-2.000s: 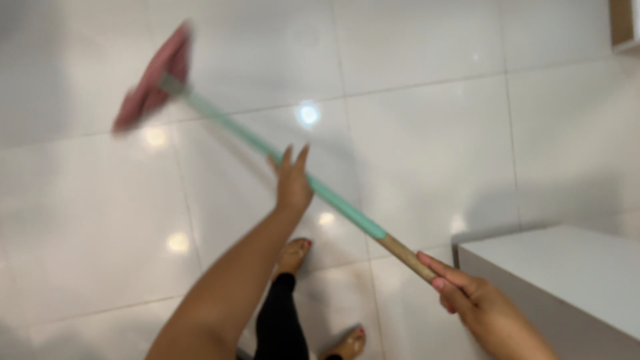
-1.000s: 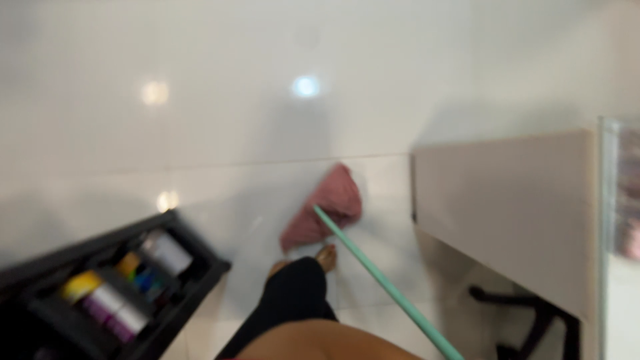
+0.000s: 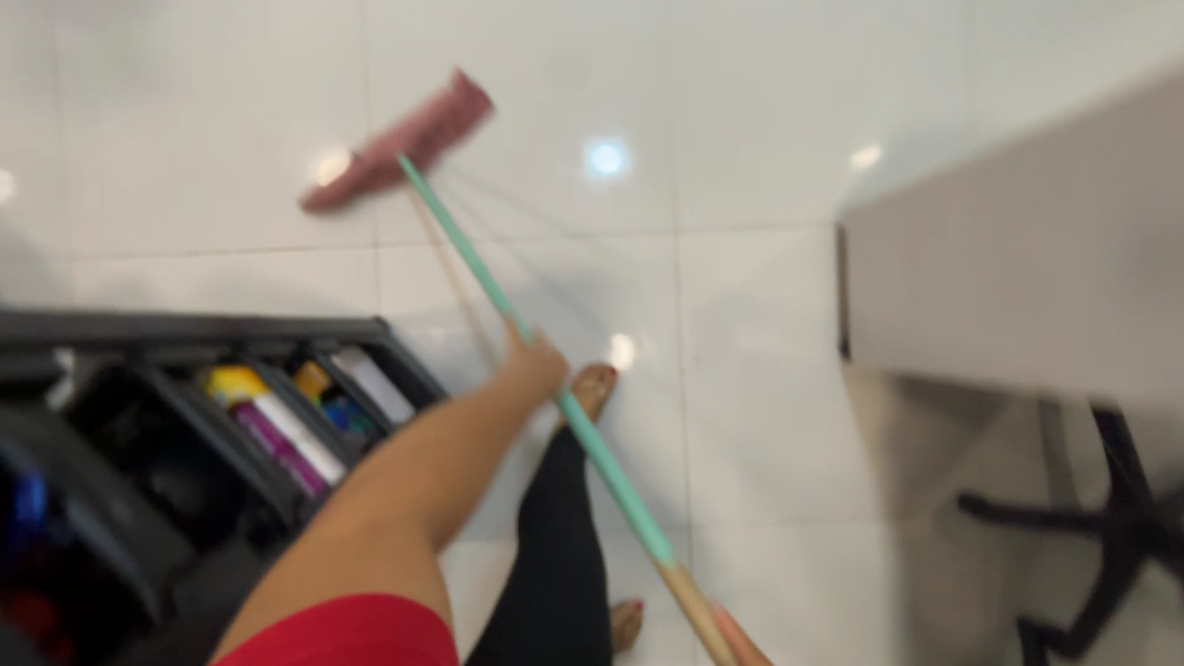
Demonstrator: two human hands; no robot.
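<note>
A long pole [image 3: 606, 462], green with a bare wooden upper end, runs from the lower right up to a pink cloth [image 3: 416, 139] on the white tiled floor. My left hand [image 3: 536, 363] is wrapped around the green part, about midway along. Near the bottom edge my right hand [image 3: 737, 638] is at the wooden end, mostly cut off by the frame, with only part of its fingers showing. The cloth lies slantwise across the pole's far end and is blurred.
A black rack [image 3: 194, 326] with bottles and other items in its compartments stands at the left. At the right are a pale cabinet or desk panel [image 3: 1017, 250] and a black chair base [image 3: 1124, 527]. My foot [image 3: 592, 388] is on the floor by the pole.
The pink cloth was close to my feet one second ago and is now farther out, up and to the left. My left hand has come back into view on the pole.
</note>
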